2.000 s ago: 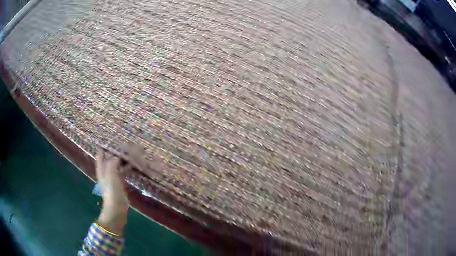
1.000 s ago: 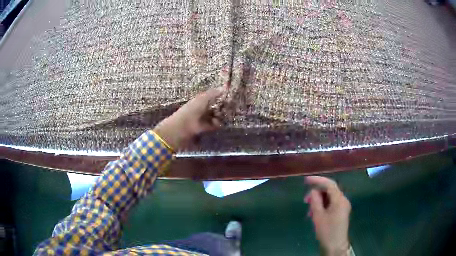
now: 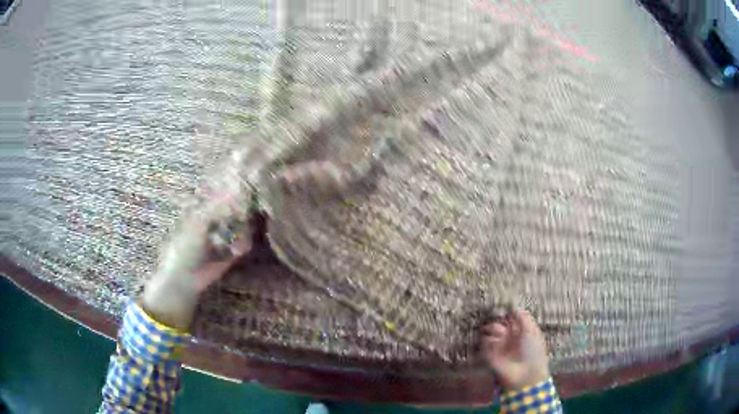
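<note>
A beige-brown tweed fabric with multicoloured flecks covers most of the table. My left hand is shut on the gathered fabric and holds its near part up, left of centre; its fingertips are blurred and partly covered by cloth. Folds run from it toward the far right, and darker fabric shows under the raised edge. My right hand is at the near edge, right of centre, with its fingers bent on the fabric edge. The fabric hangs in a slanting edge between my hands.
The reddish-brown table edge curves along the near side, with green floor below it. Thin red lines lie on the cloth at the far right. A dark object is at the upper right rim. A light tip shows at the bottom.
My left hand has moved left in the view with the fabric, raising a larger fold. My right hand has come from over the floor onto the fabric edge. The view has shifted.
</note>
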